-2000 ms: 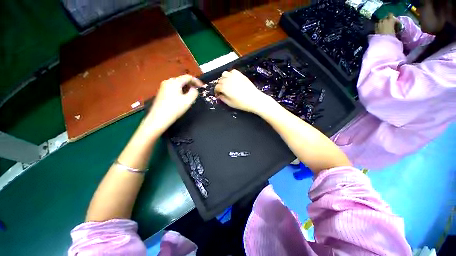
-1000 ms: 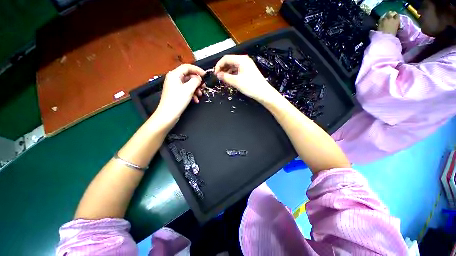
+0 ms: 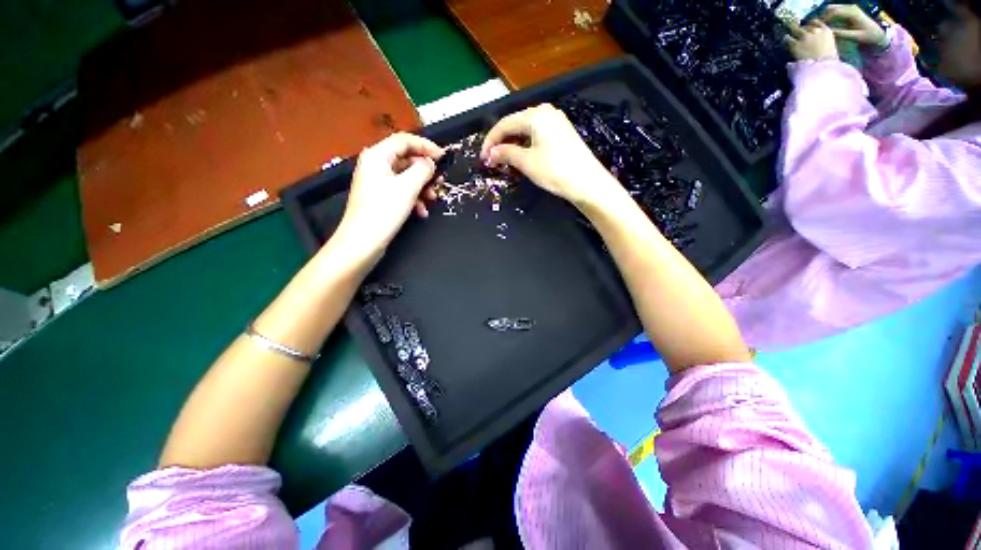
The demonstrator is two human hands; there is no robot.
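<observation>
The black parts tray lies tilted in front of me. Tiny gold and silvery metal contacts are scattered in its upper left part. Glossy black plastic housings are heaped in its right section; several more lie along the left edge and one lies alone near the middle. My left hand is over the upper left of the tray, thumb and fingertips together; what they hold is too small to tell. My right hand is just right of the contacts, fingertips nearly together, their content unclear.
A reddish-brown board with small white bits lies beyond the tray on the green bench. A second brown board is at the top. A neighbour in a pink smock sits at the right, by another tray of black parts.
Since one second ago, my right hand has moved slightly right and up, away from my left fingertips. My left hand has barely moved. The neighbour's hands have shifted.
</observation>
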